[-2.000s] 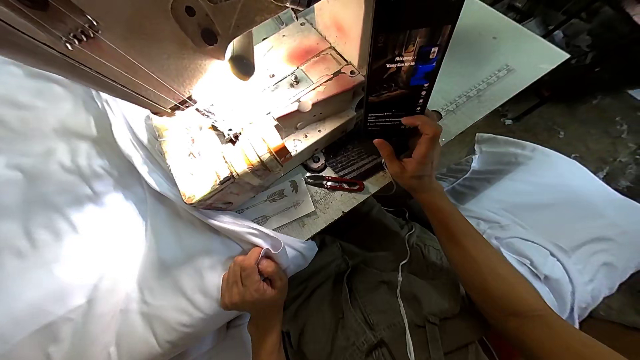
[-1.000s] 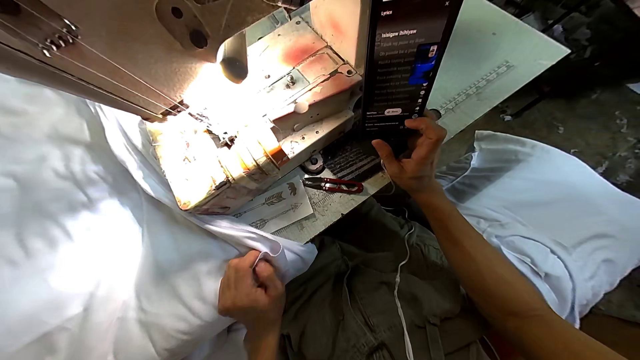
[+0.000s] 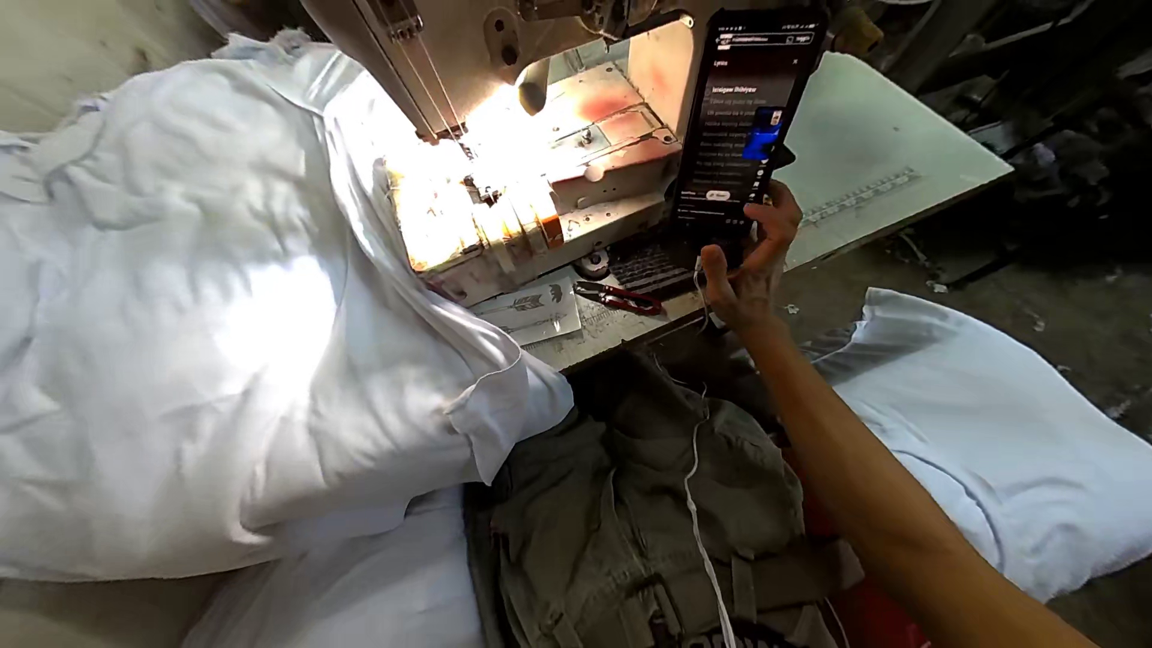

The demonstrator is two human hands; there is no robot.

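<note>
My right hand (image 3: 756,256) is at the lower end of an upright smartphone (image 3: 742,126), thumb and fingers apart around its bottom edge; whether it grips the phone or only touches it is not clear. The lit screen shows lines of text. A white cable (image 3: 695,477) runs down from near the phone over my dark trousers (image 3: 648,504). My left hand is out of view. White fabric (image 3: 180,315) lies heaped at the left, its folded corner hanging beside the table edge. Left of the phone stands an industrial sewing machine (image 3: 576,202) with its lamp on.
Red-handled thread snips (image 3: 619,297), a small round metal part (image 3: 594,263) and a printed card (image 3: 531,310) lie before the machine. The pale tabletop (image 3: 891,135) reaches right, with a ruler scale (image 3: 859,196) on it. More white fabric (image 3: 990,432) hangs at the right.
My left hand, earlier at the corner of the white fabric, has let go and left the view. The phone screen changed from a dark picture to lines of text. My right hand stays by the phone.
</note>
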